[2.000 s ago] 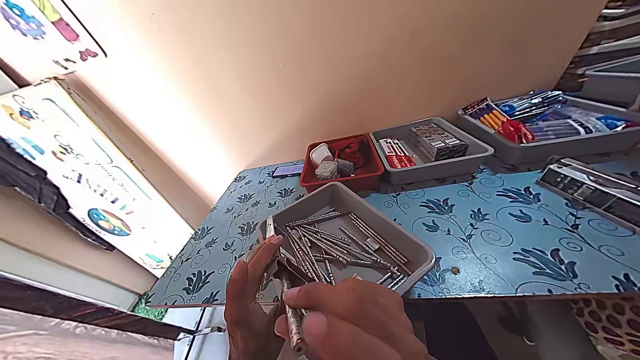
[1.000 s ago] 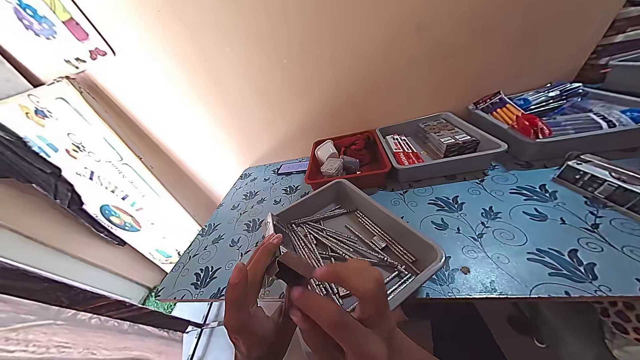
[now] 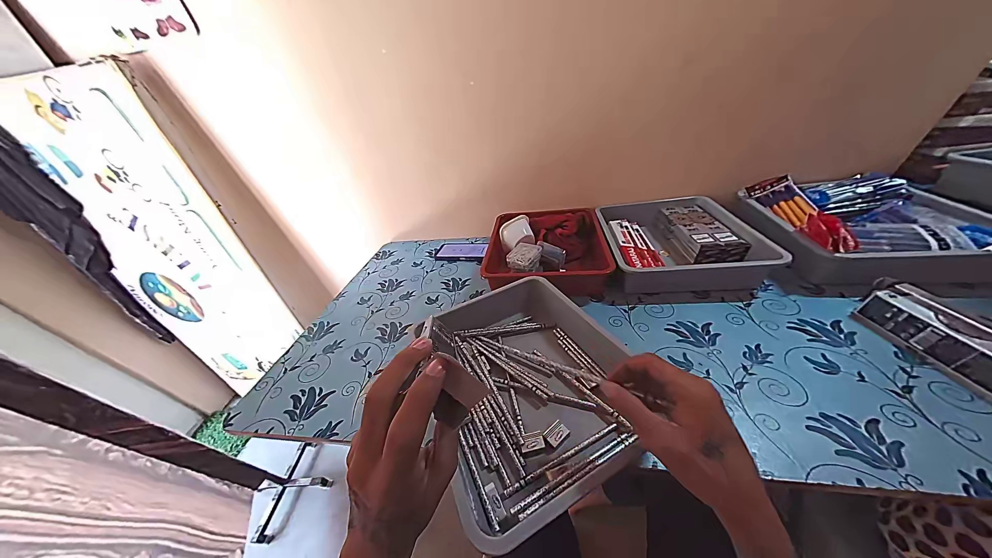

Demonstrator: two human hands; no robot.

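Observation:
My left hand [image 3: 403,442] holds a small dark cardboard box [image 3: 457,384] with an open flap, over the left edge of a grey plastic tray [image 3: 542,527]. Many patterned pencils [image 3: 496,426] lie loose in that tray, with two small erasers [image 3: 556,434] among them. My right hand [image 3: 674,418] is at the tray's right side, its thumb and fingers closed on the end of a patterned pencil [image 3: 558,363] that slants over the others.
Behind stand a red tray [image 3: 548,280] with small containers, a grey tray [image 3: 690,279] with pencil packs and boxes, and another grey tray [image 3: 891,267] of pens. A phone [image 3: 462,251] lies at the back left; a dark package [image 3: 922,333] lies right, on the flowered tabletop [image 3: 721,349].
My right hand has moved away from the box to the right, over the tray, and has taken hold of a pencil. My left hand still holds the box. The two erasers now show in the tray.

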